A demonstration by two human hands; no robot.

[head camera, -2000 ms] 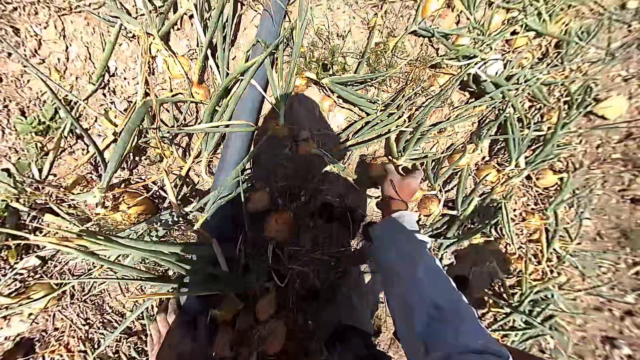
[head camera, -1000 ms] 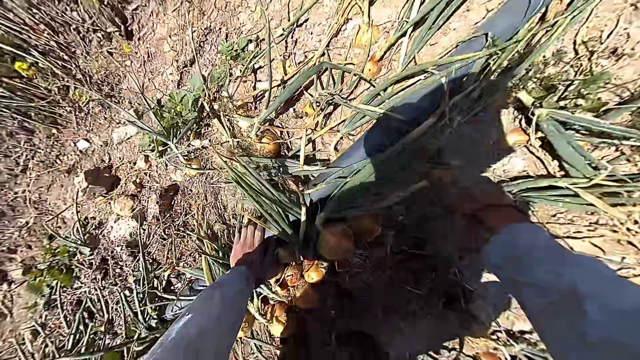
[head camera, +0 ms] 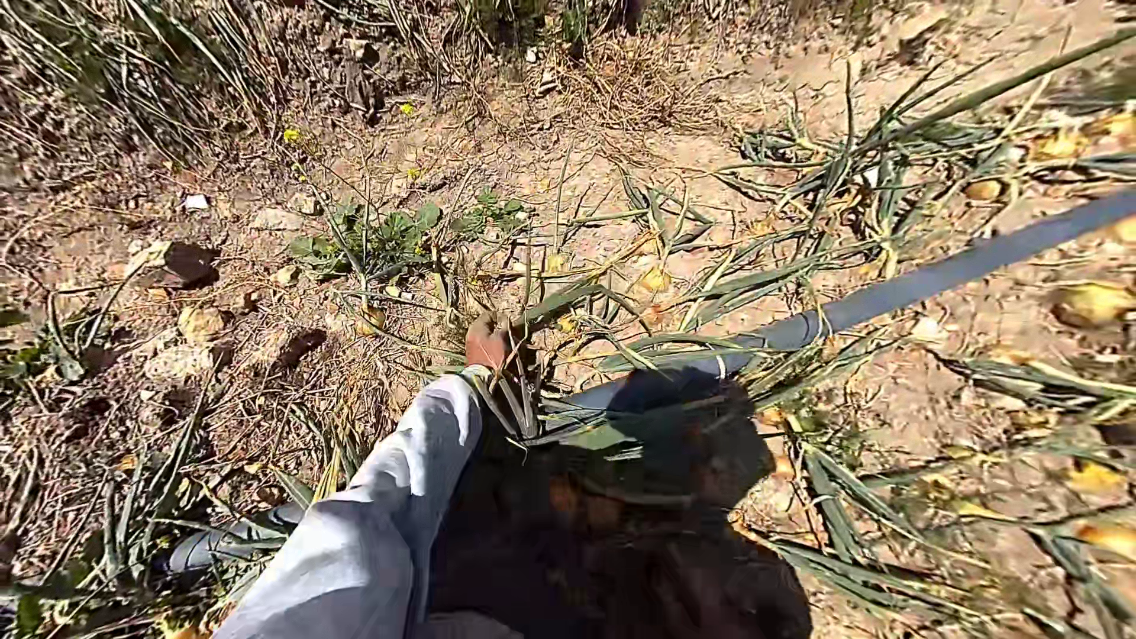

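My left hand [head camera: 491, 343], at the end of a pale sleeve, is near the middle of the head view. Its fingers are curled around green onion leaves [head camera: 561, 304], which stick out to its upper right; other leaves hang below it. Whether a bulb is attached cannot be seen. A grey hose or pipe [head camera: 923, 288] runs diagonally past the hand on its right, partly under leaves and shadow. Onion bulbs, such as a yellow one [head camera: 1093, 304], lie on the soil at the right. My right hand is not in view.
Pale stones [head camera: 173, 264] and a low leafy weed [head camera: 377, 240] are at the upper left. Dry stalks [head camera: 142, 71] line the far edge. More onion tops [head camera: 839, 506] lie at the right. My dark shadow covers the bottom middle.
The view has swung left along the pipe. My left hand, low beside a cluster of onions one second ago, is now on leaves beyond the pipe. My right arm has left the view.
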